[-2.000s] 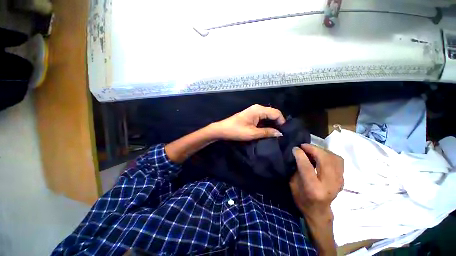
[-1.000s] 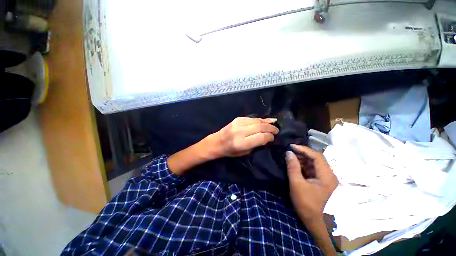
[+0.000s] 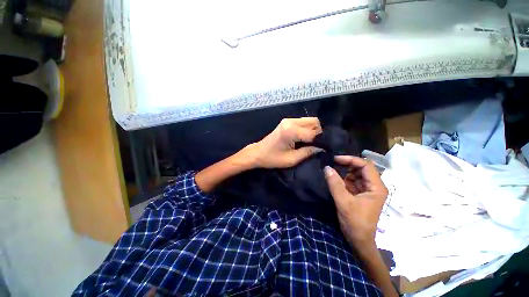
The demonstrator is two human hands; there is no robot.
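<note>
A dark garment [image 3: 301, 183] lies bunched on the wearer's lap, below the front edge of the white table. My left hand [image 3: 289, 144] pinches the cloth between thumb and fingers from the left. My right hand [image 3: 358, 194] holds the cloth at its right side, with thumb and index fingertip close together on it. A small raised, bunched part of the cloth stands between the two hands. The fold detail is too dark to make out.
The white table [image 3: 278, 64] has ruler markings along its front edge and a small red-and-metal item [image 3: 376, 13] at the top. White fabric [image 3: 446, 214] is heaped at right, light blue fabric [image 3: 473, 130] behind it. A wooden board [image 3: 93, 133] stands at left.
Since the previous frame, my left thumb and fingers have spread more around the bunched cloth. My right hand has shifted slightly up and left. Both hands stay on the dark garment.
</note>
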